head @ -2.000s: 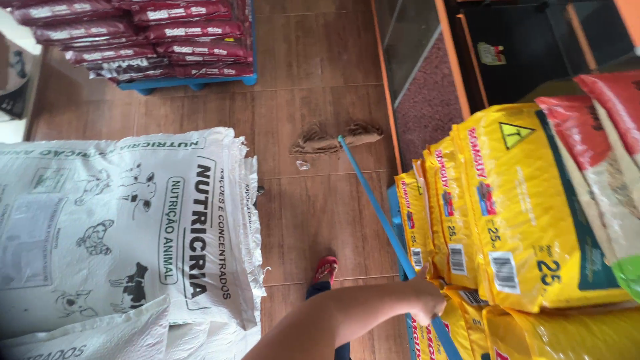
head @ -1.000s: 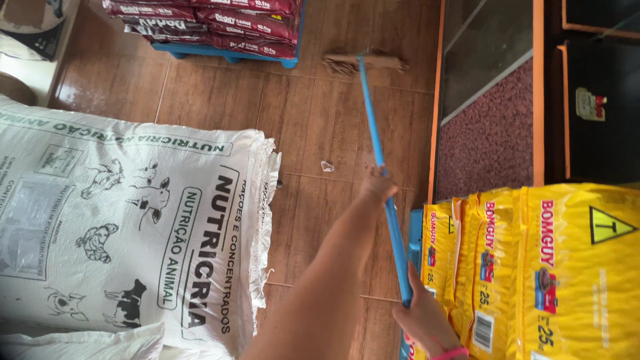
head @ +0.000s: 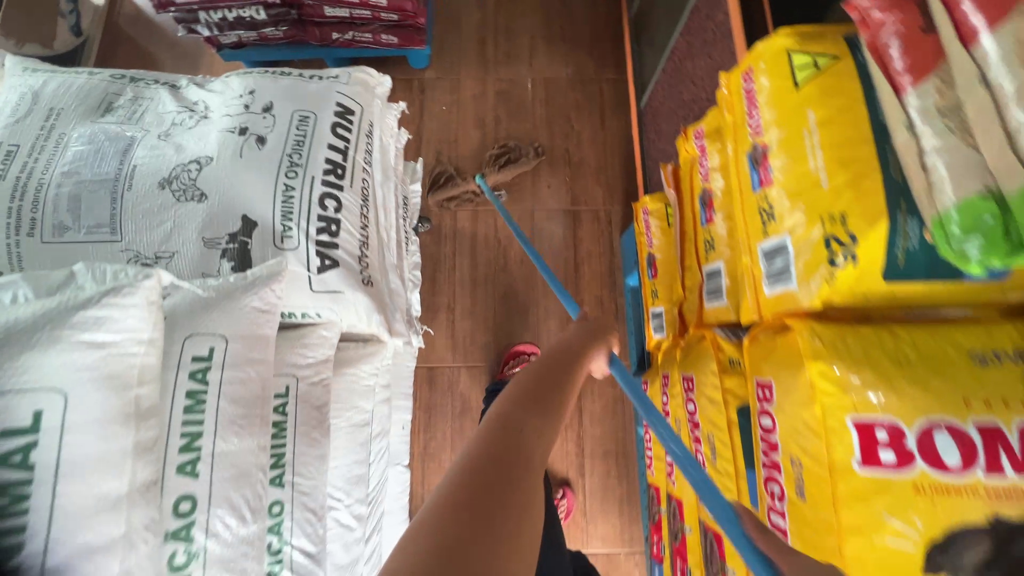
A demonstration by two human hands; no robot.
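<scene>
My left hand grips the blue pole partway along its length. Near the bottom right edge my right hand is wrapped around the pole's upper part, with its fingers partly hidden. At the far end of the pole a brown cloth is draped over the head and lies on the wood-look tile floor. The cloth is bunched and slightly tilted, close to the stack of white feed sacks. Two feet in red sandals stand on the floor below my left forearm.
White woven feed sacks are stacked on the left. Yellow pet food bags on a blue pallet line the right side, with red-and-green bags on top. Dark red bags sit on another blue pallet ahead. A narrow floor aisle runs between the stacks.
The cloth-covered head was beside the dark red bags' pallet one second ago; now it is closer to me and nearer the white sacks. Both hands remain on the pole.
</scene>
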